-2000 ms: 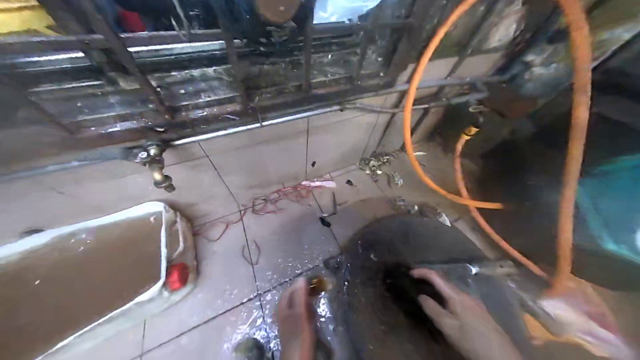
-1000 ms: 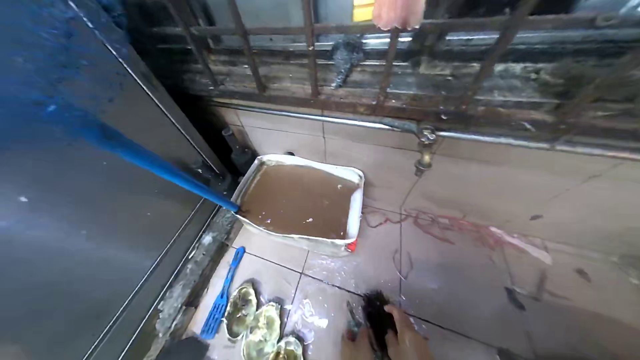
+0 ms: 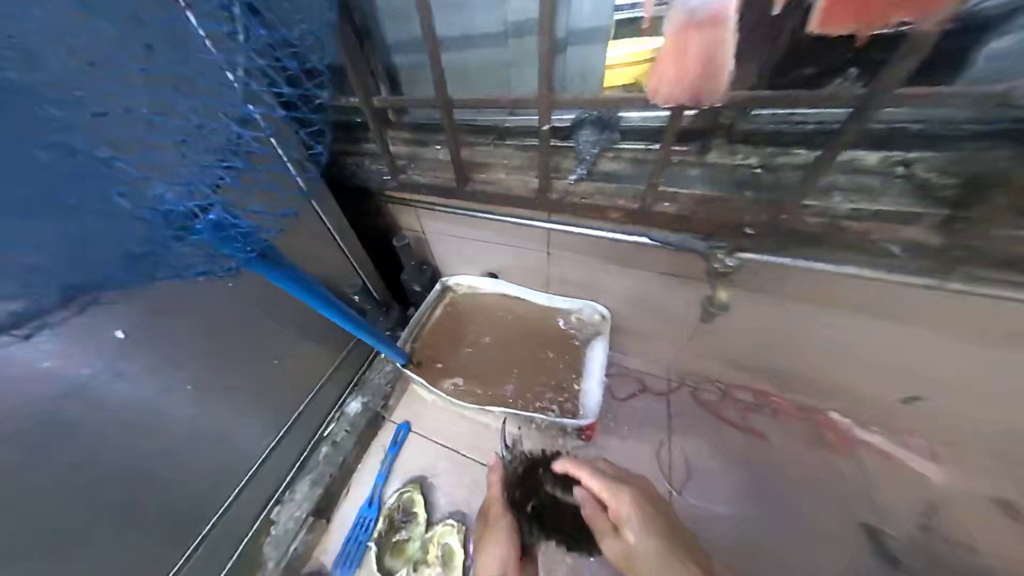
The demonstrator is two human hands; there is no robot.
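Observation:
At the bottom centre, a dark, bristly clump point(image 3: 552, 504), blurred and of unclear kind, lies between my two hands. My left hand point(image 3: 498, 520) is closed along its left side. A thin, pointed, pale thing point(image 3: 505, 438) stands up at the top of that hand; whether it is a blade cannot be told. My right hand point(image 3: 628, 516) grips the clump from the right, thumb and fingers on its upper part. Just beyond them is a white basin point(image 3: 596, 368) of murky brown water. Open oyster-like shells point(image 3: 400, 528) lie left of my left hand, beside a blue slotted spatula point(image 3: 372, 512).
A blue net with a blue pole point(image 3: 320, 308) leans into the basin from the left, by a grey metal panel point(image 3: 200, 416). A brass tap point(image 3: 717, 292) is on the tiled wall under rusty bars point(image 3: 546, 120). Reddish strands point(image 3: 736, 404) lie on the right.
The view has swung left, bringing the net, spatula and shells into sight. Two seconds ago my hands were apart, the right on a dark thing over a round dark surface; now both are at the clump.

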